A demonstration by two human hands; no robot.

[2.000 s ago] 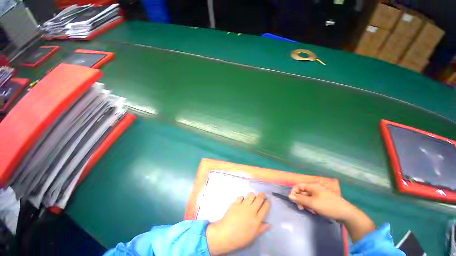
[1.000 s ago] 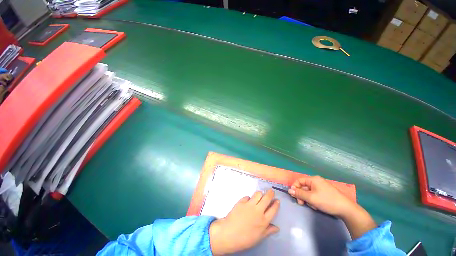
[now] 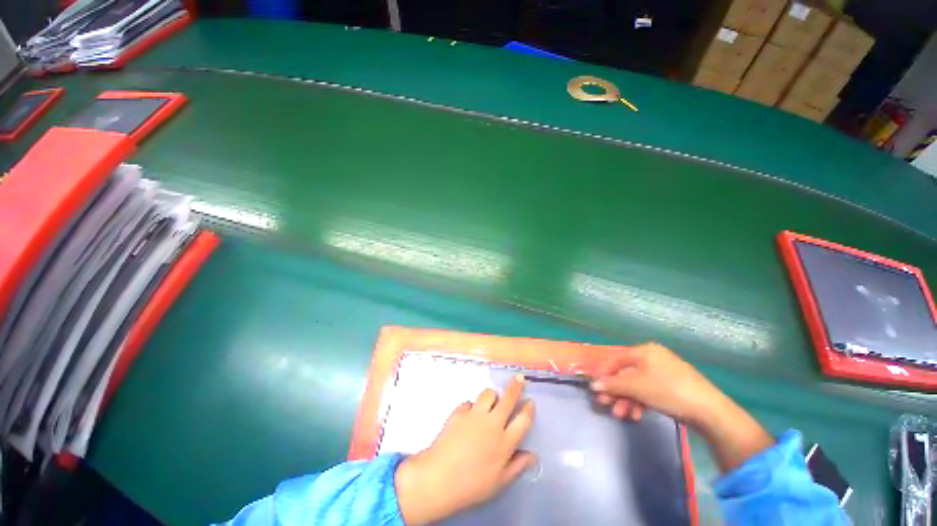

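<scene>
A flat grey panel (image 3: pixel 575 462) lies in an orange-red foam tray (image 3: pixel 385 380) in front of me, its left part glaring white. My left hand (image 3: pixel 467 452) rests on the panel, with a fingertip at the left end of a thin black strip (image 3: pixel 555 378) near the top edge. My right hand (image 3: pixel 642 385) pinches the strip's right end between thumb and fingers. The strip lies along the top edge.
A stack of trays with interleaf sheets (image 3: pixel 92 298) stands at left. Another panel in a red tray (image 3: pixel 868 303) is at right. A strip sheet (image 3: pixel 828 473) and a clear bag (image 3: pixel 912 462) lie lower right. A tape roll (image 3: pixel 593 89) lies beyond.
The strip has moved up to the panel's top edge and lies straighter along it. My left fingertip has moved up to its left end. The camera view has shifted.
</scene>
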